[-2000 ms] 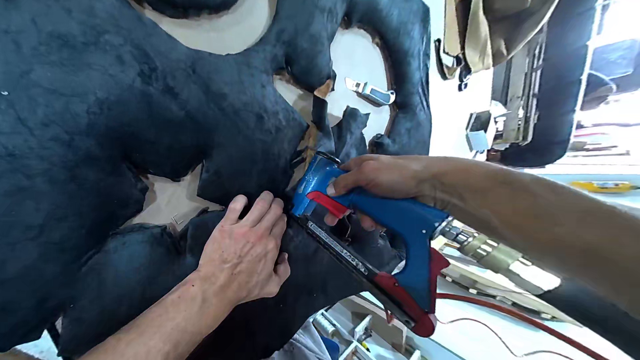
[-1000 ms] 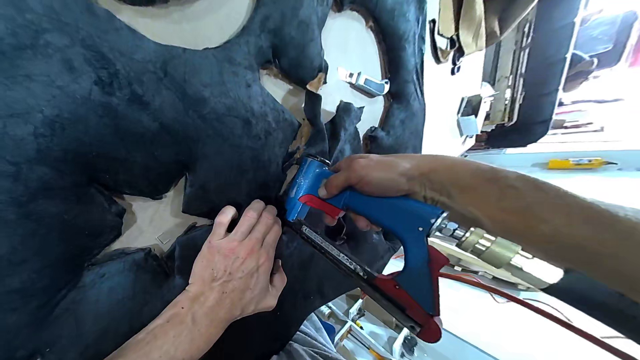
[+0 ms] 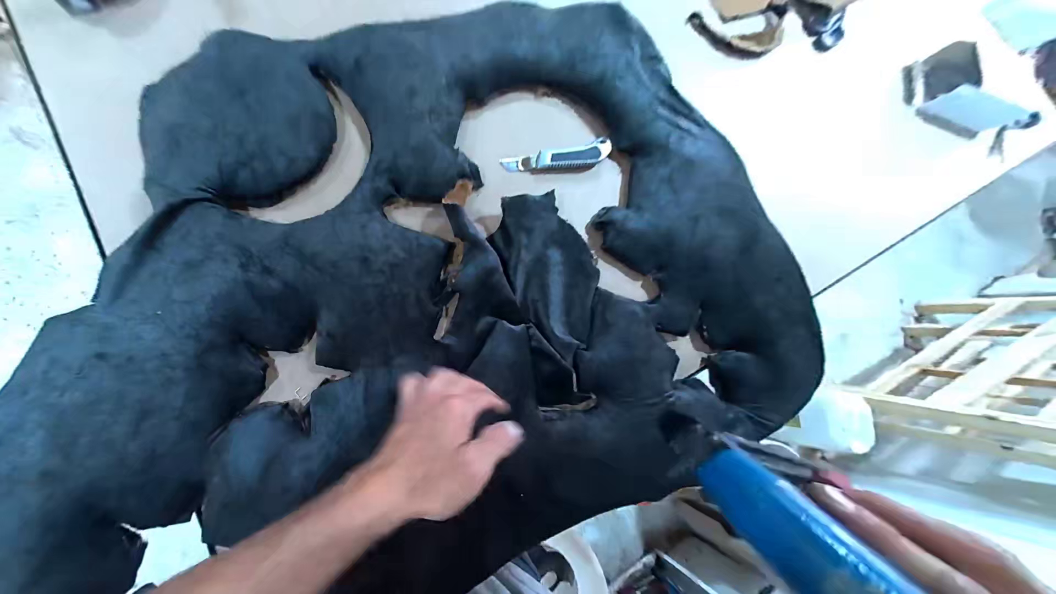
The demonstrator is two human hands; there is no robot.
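Observation:
A large padded piece covered in dark blue-black suede-like fabric [image 3: 371,272] lies on a white tabletop, with crescent, star and rounded cutouts. My left hand [image 3: 450,437] is over its lower middle, fingers spread and blurred, holding nothing. At the lower right my right hand [image 3: 924,536] is closed around a blue pneumatic staple gun [image 3: 792,520], partly cut off by the frame edge. The gun's nose is near the piece's lower right edge; whether they touch is unclear. A loose dark flap [image 3: 549,272] stands in the rounded cutout. Above it lies a utility knife [image 3: 561,156] with its blade out.
The white table [image 3: 767,124] extends behind the piece. A brown strap or bag part [image 3: 742,33] and a small box-like object [image 3: 949,82] are at the upper right. Wooden slatted frames [image 3: 973,371] stand right, below table level. Below the near edge are assorted items, partly hidden.
The staple gun in my right hand has moved away from my left hand, toward the lower right. My left hand's fingers are more spread. The view has shifted to show more of the padded piece.

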